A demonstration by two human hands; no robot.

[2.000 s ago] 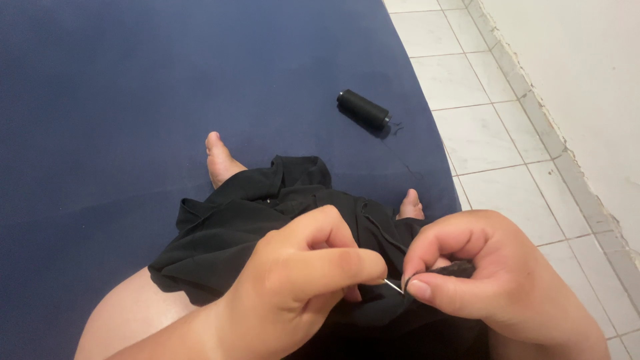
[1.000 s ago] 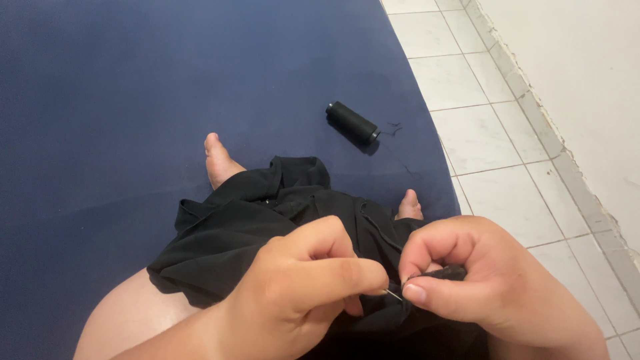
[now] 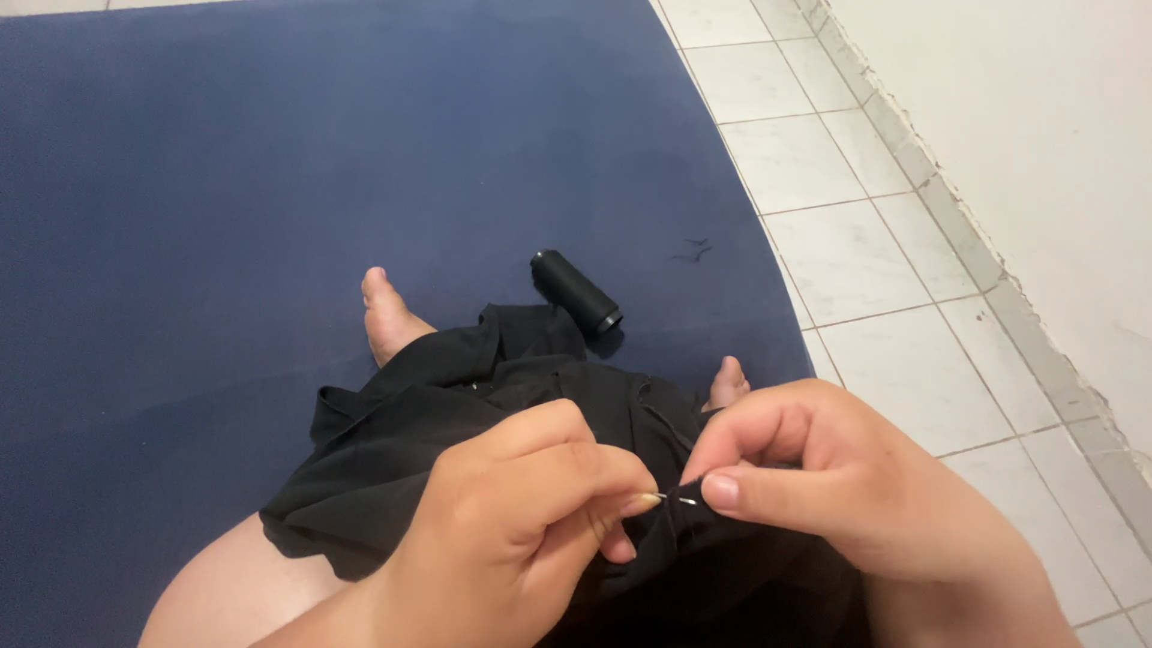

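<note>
My left hand (image 3: pixel 531 513) pinches a thin sewing needle (image 3: pixel 687 500) between thumb and index finger. Part of the needle passes through a fold of black cloth, and its far end shows on the cloth's right side. Thumb and finger of my right hand (image 3: pixel 810 477) grip that fold close beside the needle. The rest of the black fabric garment (image 3: pixel 405 432) lies bunched over my lap and legs. Beyond it, a spool of black thread (image 3: pixel 576 292) rests on its side, close to the cloth's far edge.
A dark blue padded surface (image 3: pixel 360 162) lies under my legs and the spool. Loose black thread bits (image 3: pixel 695 252) lie near its right edge. My bare feet (image 3: pixel 389 319) stick out past the cloth. White floor tiles (image 3: pixel 783 153) and a pale wall (image 3: pixel 1026 135) are at the right.
The spool has rolled left and nearer to the garment, away from the loose thread bits. The needle now shows on both sides of the cloth fold between my hands.
</note>
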